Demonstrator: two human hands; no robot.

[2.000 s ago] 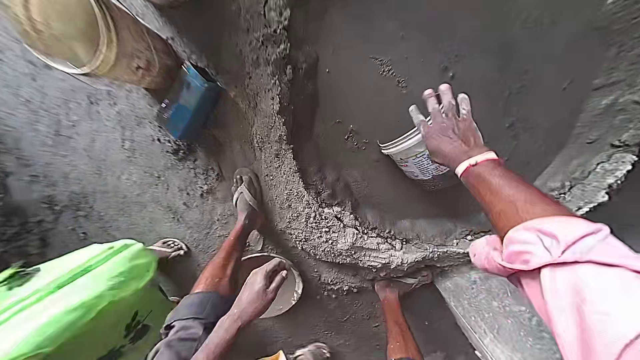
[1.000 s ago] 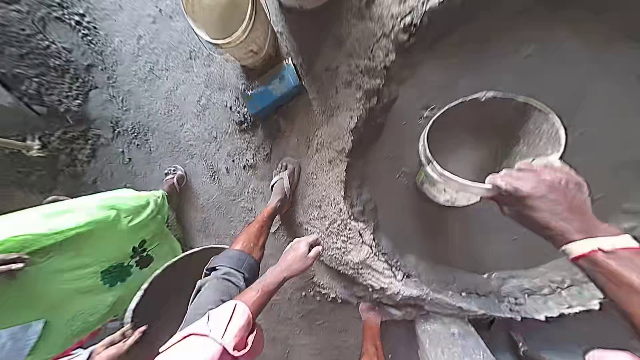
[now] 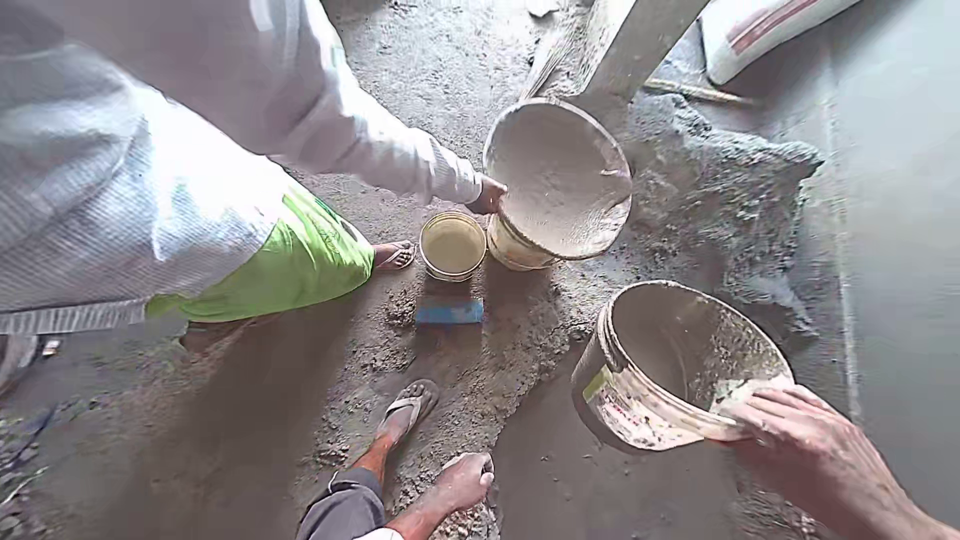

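Observation:
My right hand (image 3: 799,427) grips the near rim of a cement-smeared plastic bucket (image 3: 637,405), which is tilted over the pool of wet grey cement (image 3: 600,487) and has grey mix inside. Low in the view, my left hand (image 3: 466,480) is curled with no object visible in it, above the rough mortar edge. Ahead, a wide basin full of wet cement (image 3: 559,172) rests at a tilt on a light bucket (image 3: 514,247). A co-worker's hand (image 3: 489,195) holds the basin's left rim.
A small bucket of yellowish liquid (image 3: 453,246) stands left of the basin, with a blue container (image 3: 450,311) just below it. The co-worker, in a green cloth (image 3: 300,262), stands at left. A post (image 3: 637,45), a white sack (image 3: 765,34) and a mortar heap (image 3: 727,172) lie beyond.
The view has swung toward the co-worker and basin. My right hand, on the bucket in both earlier frames, still holds it. The co-worker's hand is now at the cement-filled basin.

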